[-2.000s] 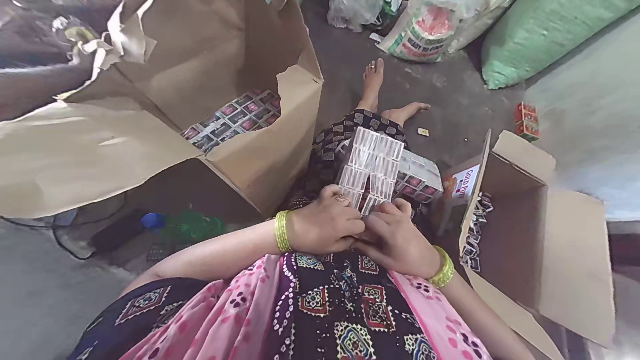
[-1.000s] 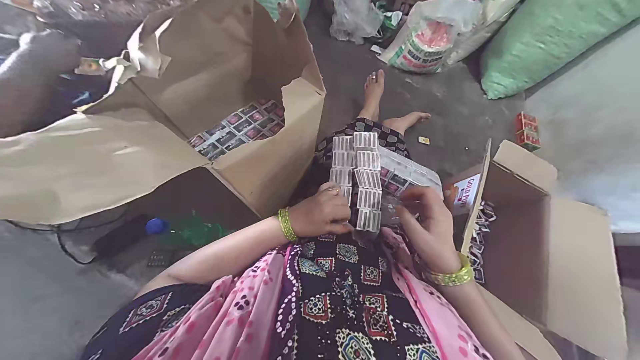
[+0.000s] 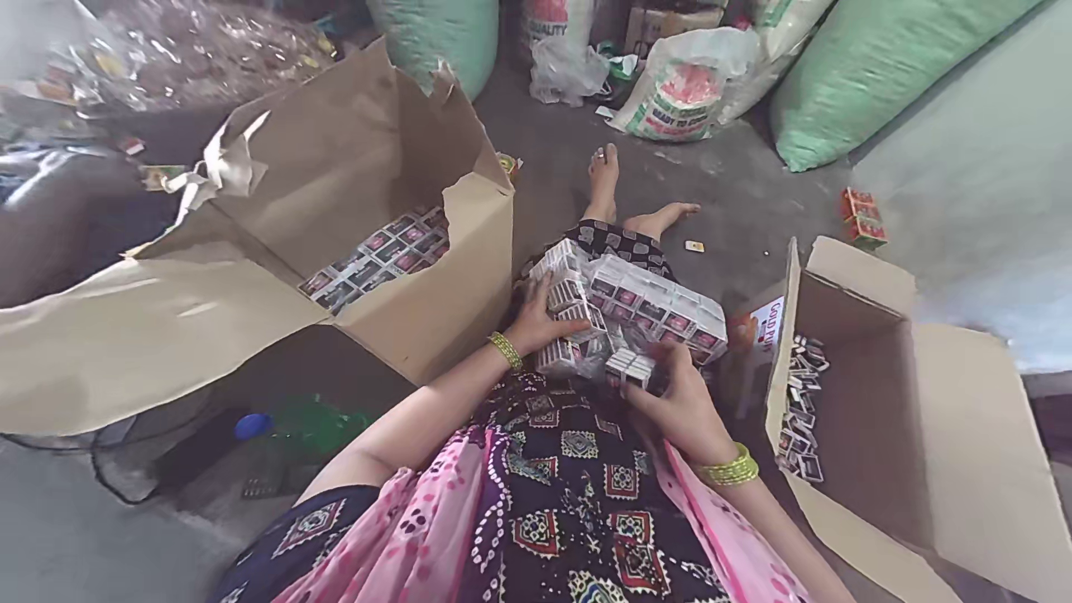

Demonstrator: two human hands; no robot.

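My left hand (image 3: 544, 322) grips a plastic-wrapped pack of small boxes (image 3: 565, 293) over my lap, fingers spread across its side. In my right hand (image 3: 678, 398) is a small block of boxes (image 3: 630, 368), held between thumb and fingers beside that pack, with clear film between them. A larger wrapped pack of dark-and-pink boxes (image 3: 657, 306) lies across my legs just beyond both hands. Similar wrapped packs (image 3: 377, 260) fill the bottom of the large torn carton (image 3: 435, 293) on the left. The carton on the right (image 3: 871, 402) contains many loose small boxes (image 3: 804, 410).
Stuffed green sacks (image 3: 879, 75) and a printed white bag (image 3: 682, 88) stand on the floor ahead. A small red-and-green pack (image 3: 863, 218) is by the right wall. A green plastic bottle with a blue cap (image 3: 253, 426) lies at left. Part of another person (image 3: 75, 209) shows at the left edge.
My hands were together on the boxes two seconds ago and then moved apart. A small block is now in my right hand, and the pack under my left hand is tilted.
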